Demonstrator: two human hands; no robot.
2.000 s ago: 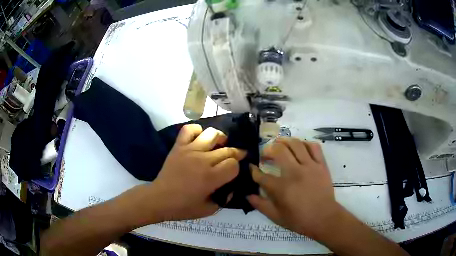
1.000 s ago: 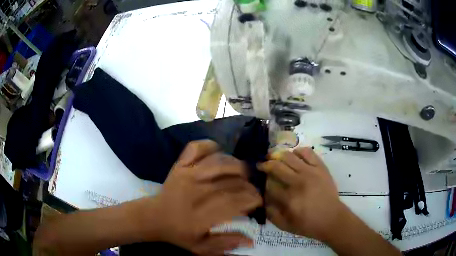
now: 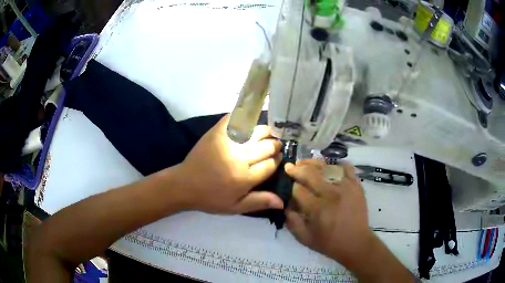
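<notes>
A long black garment panel (image 3: 133,121) lies across the table from the left to the needle area. My left hand (image 3: 235,168) rests on it, fingers spread flat beside the presser foot (image 3: 289,148). My right hand (image 3: 326,207) holds the right edge of the black cloth just in front of the foot, fingers bent. The cloth's frayed lower end shows between the hands. The off-white sewing machine head (image 3: 315,77) stands over it. The needle tip and the stitch line cannot be made out.
Black thread snips (image 3: 385,175) lie right of the needle. Black zipper-like strips (image 3: 434,215) lie under the arm. A lamp tube (image 3: 249,102) hangs left of the head. A purple basket (image 3: 51,135) with cones and black cloth is at left. A red-blue item (image 3: 488,243) is at right.
My left hand has moved from the near end of the cloth up beside the foot and flattened. My right hand stays at the cloth's right edge. The camera view has shifted.
</notes>
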